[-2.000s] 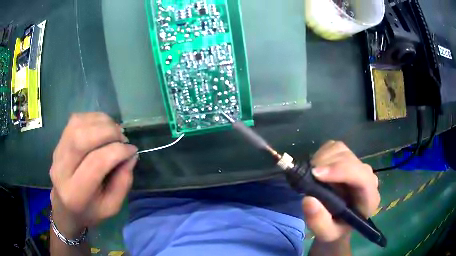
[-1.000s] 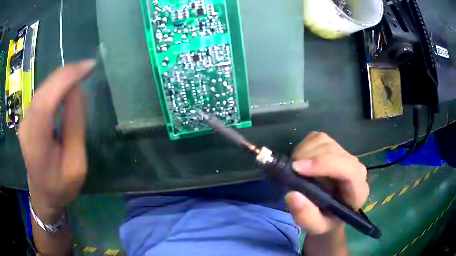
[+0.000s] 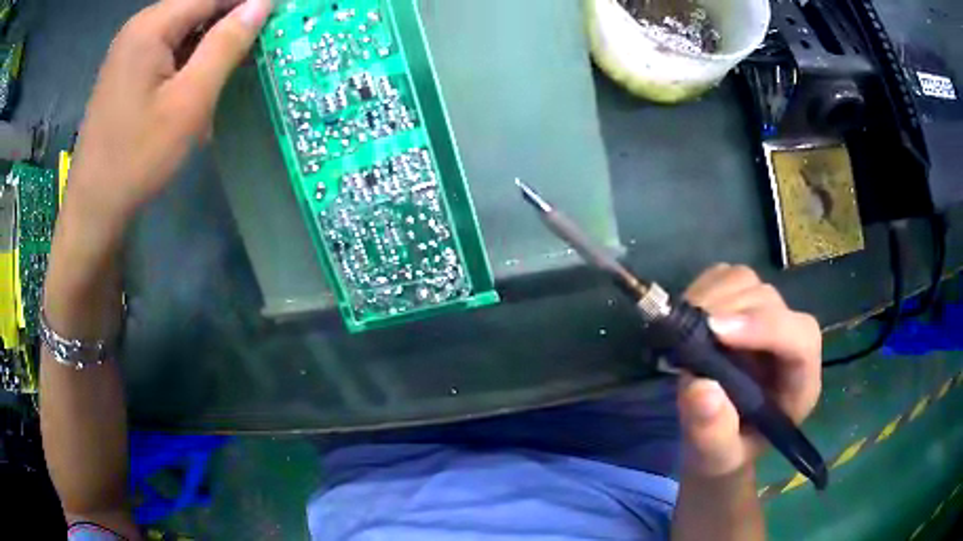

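Observation:
The green circuit board [image 3: 385,227] lies solder side up in a green frame, slightly tilted, on the grey-green work mat [image 3: 528,137]. My left hand [image 3: 158,100] is at the board's upper left edge with its fingertips on that edge; the top of the hand is cut off by the picture's edge. My right hand [image 3: 750,365] holds the black soldering iron [image 3: 702,349]. The iron's tip is right of the board, above the mat and apart from the board. No solder wire shows in my left hand.
A whitish tub [image 3: 681,53] with metallic scraps stands at the upper right. Beside it are the yellow-brown sponge [image 3: 815,201] and black iron stand [image 3: 834,95]. Other boards [image 3: 37,211] lie at far left. The bench's front edge curves before me.
My left hand has let go of the solder wire and moved up to the board's upper left edge. The iron's tip has left the board and moved right. The view has shifted.

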